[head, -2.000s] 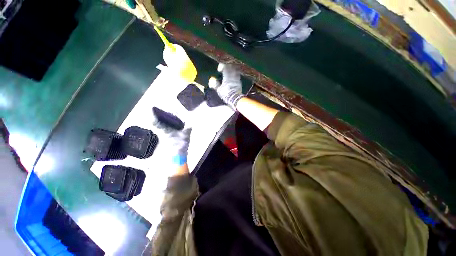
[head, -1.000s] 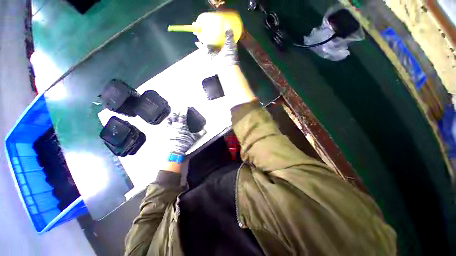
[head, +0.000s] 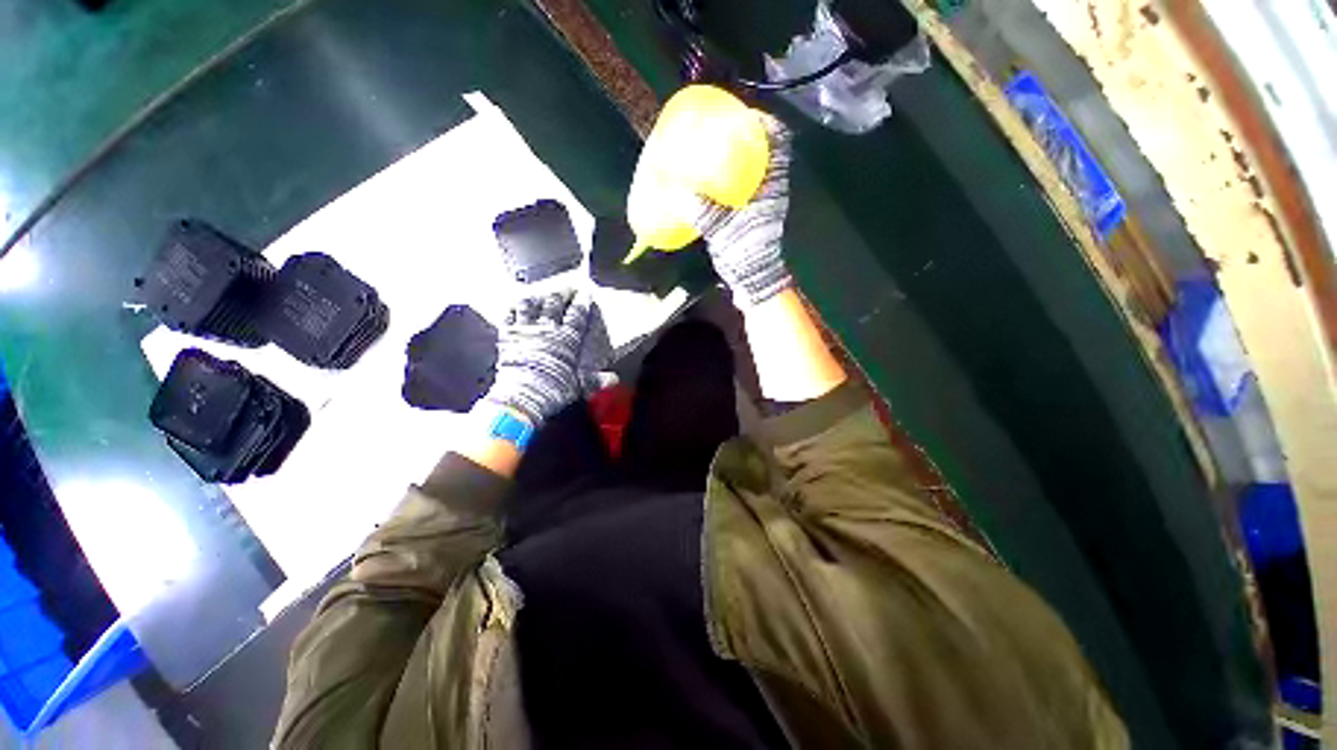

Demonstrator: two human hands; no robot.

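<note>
My right hand (head: pixel 748 220), in a grey-white striped glove, grips a yellow glue bottle (head: pixel 692 169) with its thin nozzle tilted down over a dark plate-like piece (head: pixel 613 252) at the sheet's right edge. My left hand (head: pixel 540 355), gloved, is low over the white sheet (head: pixel 403 220) with nothing visible in it. A black cover plate (head: pixel 452 358) lies close to its left; contact is unclear. Another plate (head: pixel 538 240) lies above it. Stacks of black plates stand at the left (head: pixel 203 279), beside that (head: pixel 324 309) and lower left (head: pixel 223 416).
A green conveyor belt (head: pixel 968 366) runs along the right behind a worn brown rail (head: pixel 601 56). On it lie a clear plastic bag (head: pixel 848 81) and a black cable (head: pixel 799 73). A blue crate (head: pixel 85 677) is at the lower left, partly cut off.
The view has shifted. My right hand has brought the bottle from the sheet's far end towards me, nozzle now down. The plate that was by my left fingers now appears flat beside that hand.
</note>
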